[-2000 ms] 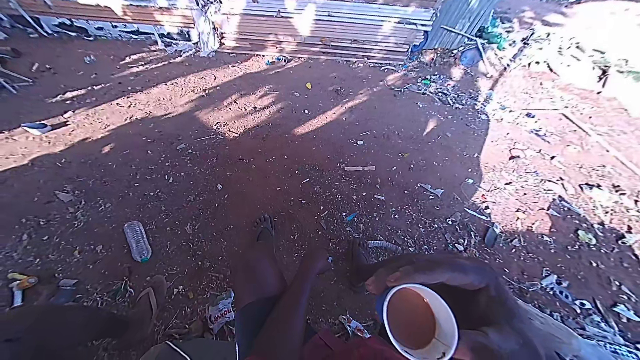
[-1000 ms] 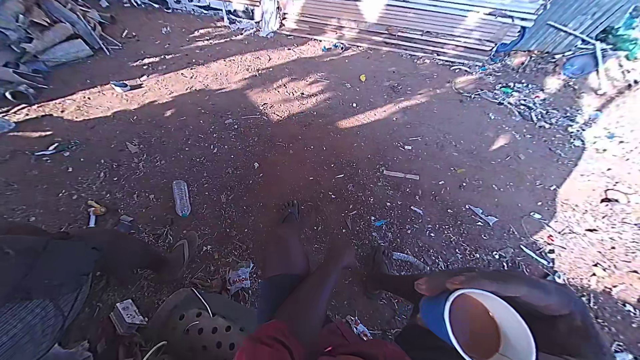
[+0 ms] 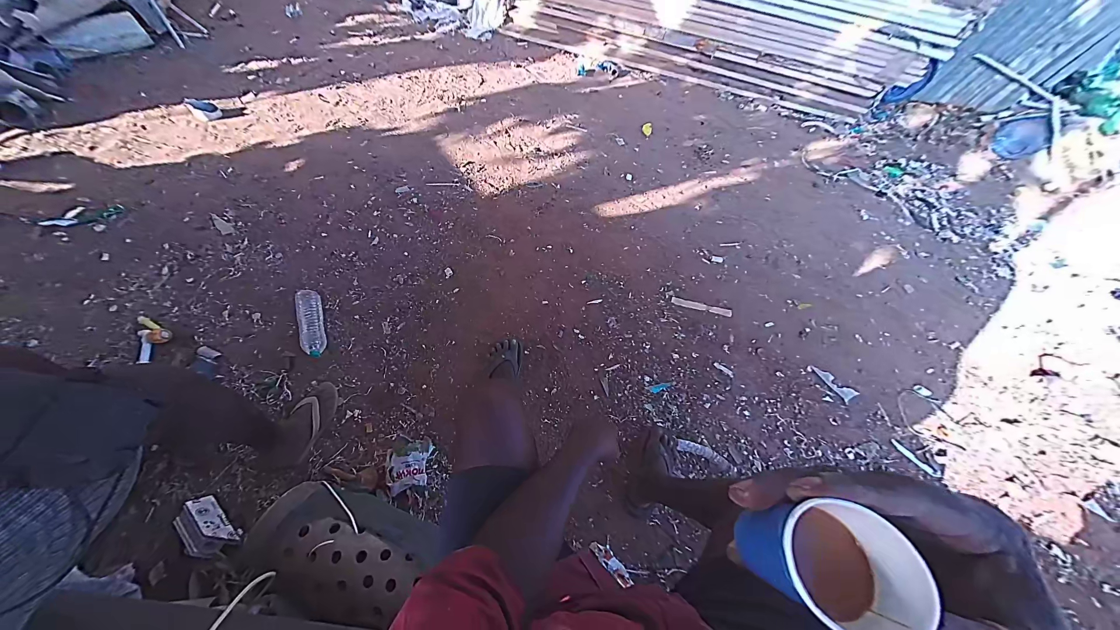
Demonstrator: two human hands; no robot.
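Note:
My right hand (image 3: 910, 516) is wrapped around a cup (image 3: 901, 569), blue outside and white inside, at the lower right. The cup is tilted and partly filled with a brown liquid (image 3: 831, 564). My left forearm, coming out of a red sleeve (image 3: 472, 591), reaches forward over my legs. My left hand (image 3: 595, 437) is near the knees, dark and blurred, so its fingers cannot be made out. Below it lies red cloth, and a foot in a sandal (image 3: 505, 357) rests on the ground ahead.
A person's leg (image 3: 192, 411) and sandaled foot are at the left. A clear plastic bottle (image 3: 311, 322) lies on the dirt. At the lower left are a perforated container (image 3: 350, 560) and a small box (image 3: 206, 525). Corrugated metal sheets (image 3: 744, 44) stand at the back, with litter scattered around.
The view has swung somewhat to the left since the first frame. My right hand still holds the cup of brown liquid.

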